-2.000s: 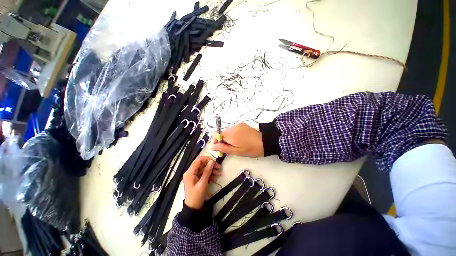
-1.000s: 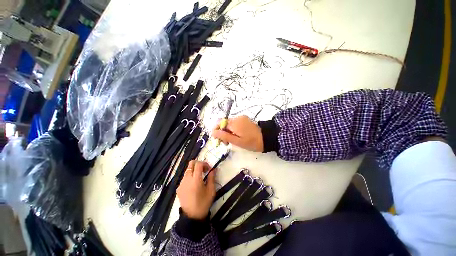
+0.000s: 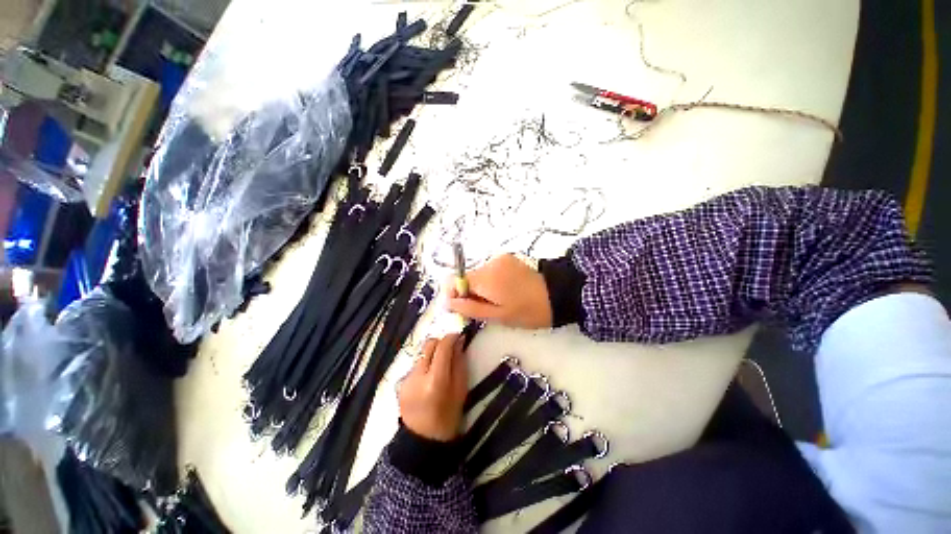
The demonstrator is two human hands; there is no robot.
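Note:
My right hand (image 3: 505, 292) is closed around a small tool (image 3: 460, 273) with a pale-yellow handle and a grey end that points up and away. My left hand (image 3: 433, 388) is just below it, its fingers closed on a black webbing strap (image 3: 471, 332). Only a short dark end of this strap shows by the fingertips. The tool's lower tip is hidden at the fingers. Finished-looking black straps with silver D-rings lie fanned (image 3: 538, 456) beside my left wrist. A larger pile of ringed straps (image 3: 332, 302) lies to the left.
Thread ends (image 3: 501, 172) are scattered on the pale table (image 3: 667, 381). Red-and-black thread snips (image 3: 615, 101) lie beyond, with a tan cord (image 3: 777, 108). A clear plastic bag (image 3: 245, 198) covers straps at the left. More short straps (image 3: 391, 73) lie at the back.
Since one second ago, my left hand has moved up and right, closer to my right hand. The tool has tilted more upright. The tool and the strap end are now close together.

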